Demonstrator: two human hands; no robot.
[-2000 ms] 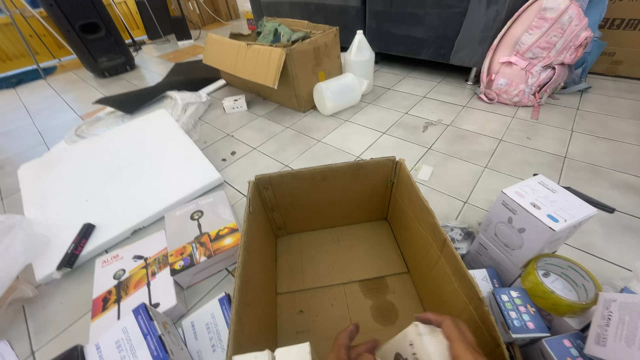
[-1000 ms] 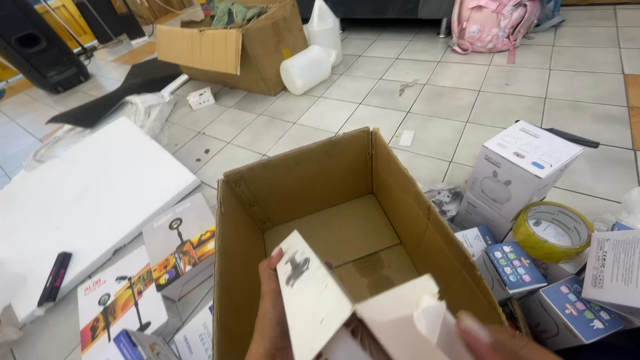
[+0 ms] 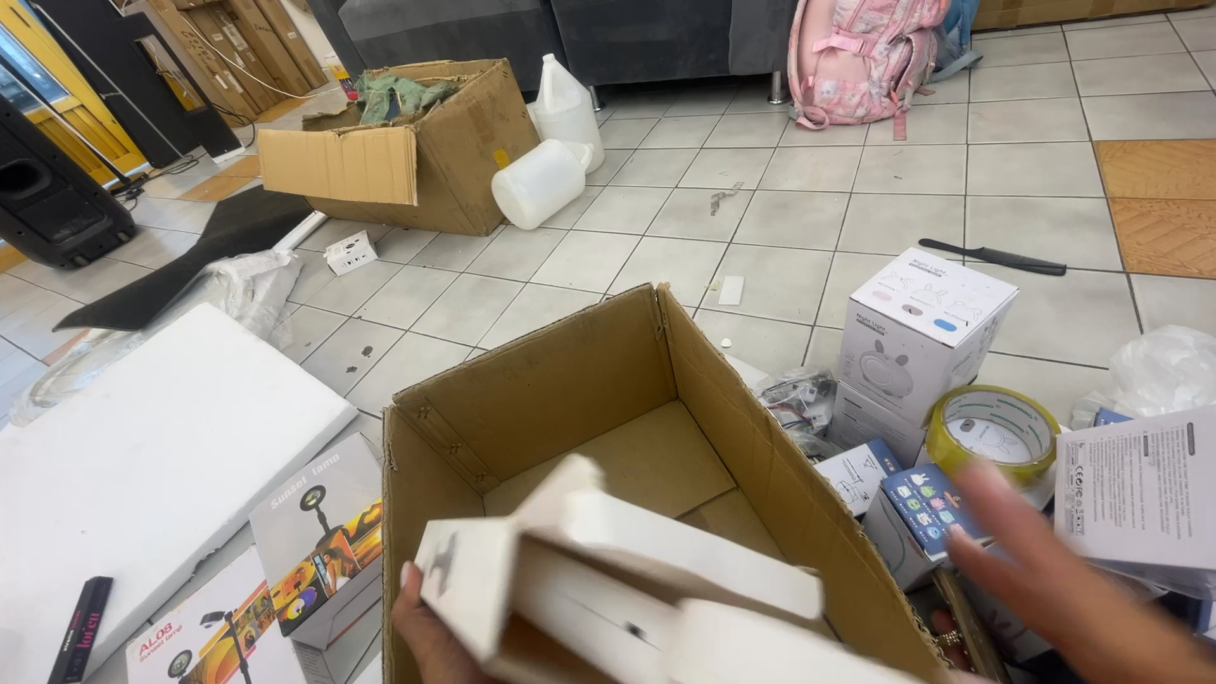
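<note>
My left hand grips the side of a small white cardboard box at the bottom centre. The box's end flaps stand open and its inside shows; parts of it are blurred. It is held over the near part of a large open brown cardboard box. My right hand is blurred, its fingers apart, over the goods at the right, holding nothing that I can see. Near its fingertips are a small blue-and-white box and a roll of yellow-edged tape.
White night light boxes stand right of the large box, with a black comb behind. Sunset lamp boxes and a white foam sheet lie left. Farther off are another cardboard box, plastic jugs and a pink backpack.
The small white box has come up out of the large box's near end and its flaps have opened. My right hand has moved off it to the right.
</note>
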